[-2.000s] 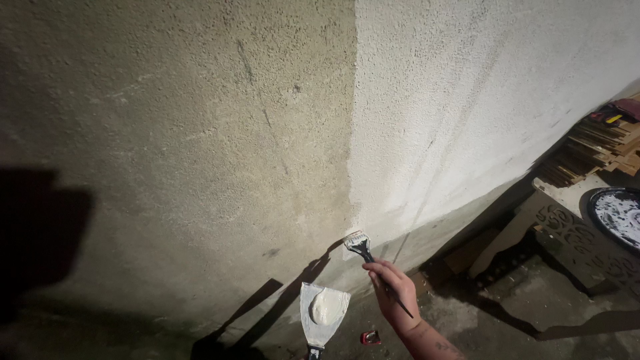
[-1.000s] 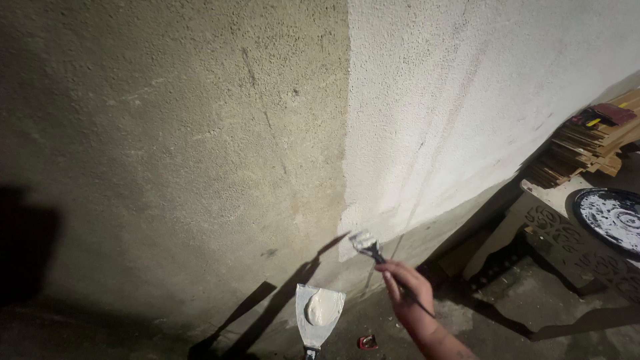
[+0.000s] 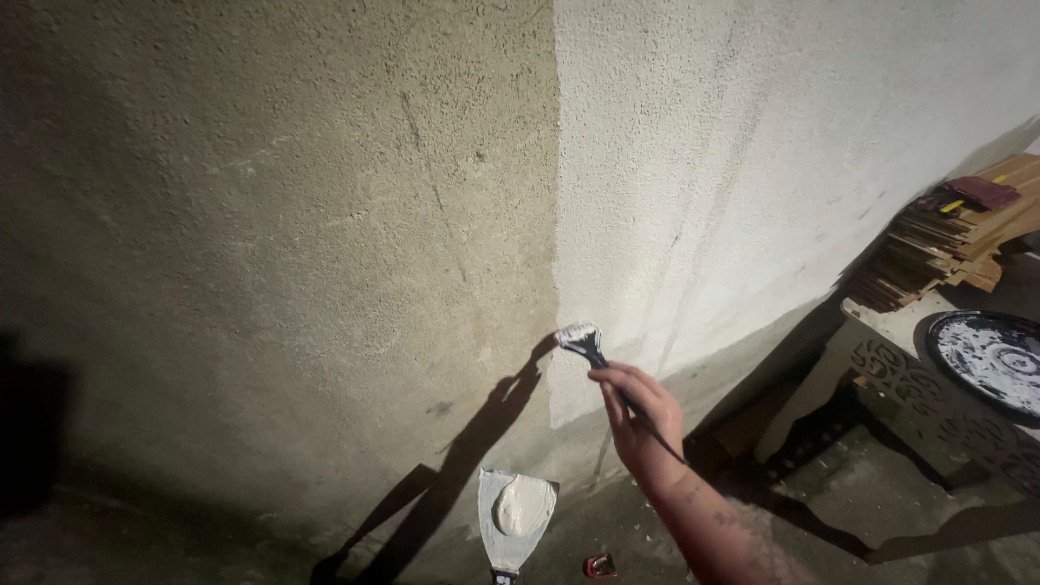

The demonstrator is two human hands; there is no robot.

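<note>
My right hand (image 3: pixel 646 414) is closed around the black handle of a paintbrush (image 3: pixel 581 345), whose bristles are loaded with white paint. Its tip is at the wall, near the lower part of the edge where white paint (image 3: pixel 617 244) meets bare grey-beige plaster (image 3: pixel 366 244). Whether the bristles touch the wall cannot be told. Below and left of the brush, a wide putty knife (image 3: pixel 516 524) carries a thick dollop of white paste (image 3: pixel 524 505) on its blade. Only the top of its handle shows at the bottom edge; my left hand is out of view.
At the right stands a table with a cut-out patterned apron (image 3: pixel 902 382). On it are a round black lid smeared with white paint (image 3: pixel 991 366) and a stack of wooden strips (image 3: pixel 934 244). A small red object (image 3: pixel 600 565) lies on the floor. Shadows fall across the wall.
The brush has moved up along the paint edge since one second ago, and the white paint now reaches lower there than two seconds ago. The putty knife stays low in view.
</note>
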